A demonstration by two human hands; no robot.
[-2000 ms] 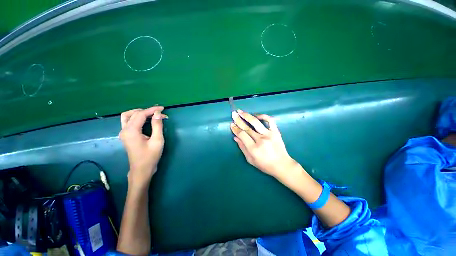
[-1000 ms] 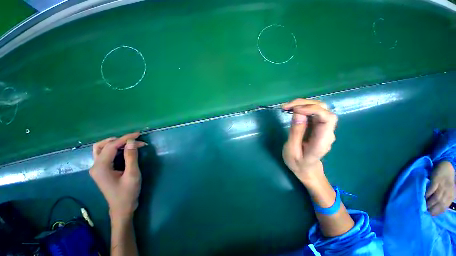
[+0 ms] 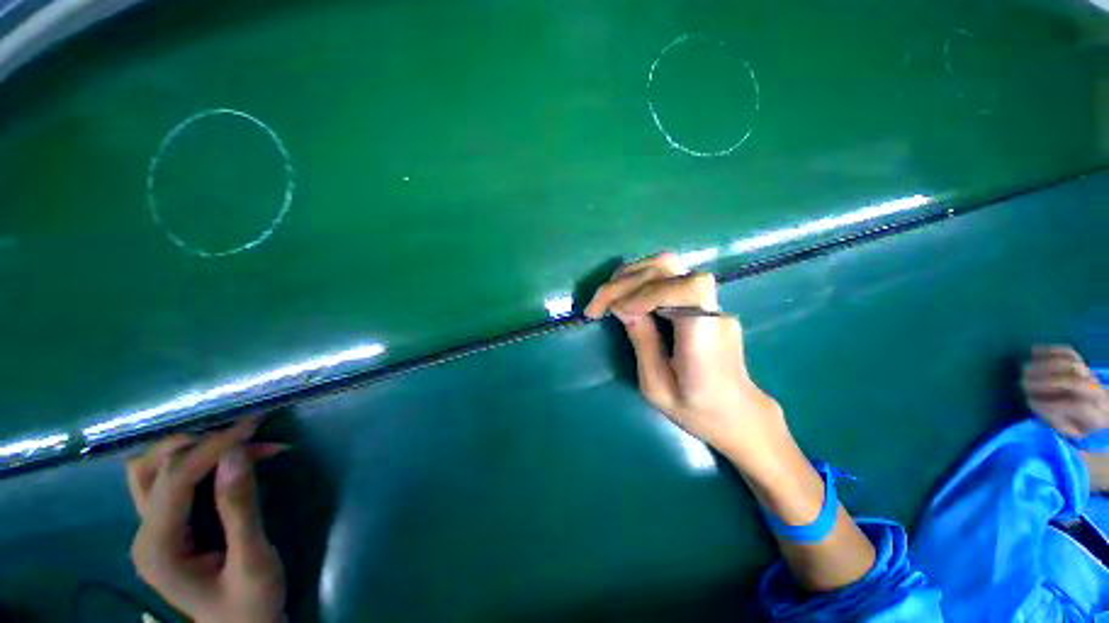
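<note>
My right hand (image 3: 693, 353) is at the seam of the dark green surface, with a blue wrist strap (image 3: 812, 514) on the wrist. Its bent fingers and thumb hold a small slim dark stick (image 3: 690, 313), which lies across them; part of it is hidden by the fingers. My left hand (image 3: 213, 523) is at the lower left, just below the seam, and is cut off by the bottom edge. Its fingers are loosely curled with the thumb apart, and I see no object in it.
The green surface (image 3: 487, 170) has thin white hand-drawn circles (image 3: 220, 183) beyond the seam. Another person's hand (image 3: 1062, 389) and blue sleeve (image 3: 997, 499) are at the right edge. A thin cable with a pale end (image 3: 148, 617) shows at the bottom left.
My right hand has moved left from a second ago, and the stick now lies back across its fingers. My left hand appears lower and further left. The blue box has left the view.
</note>
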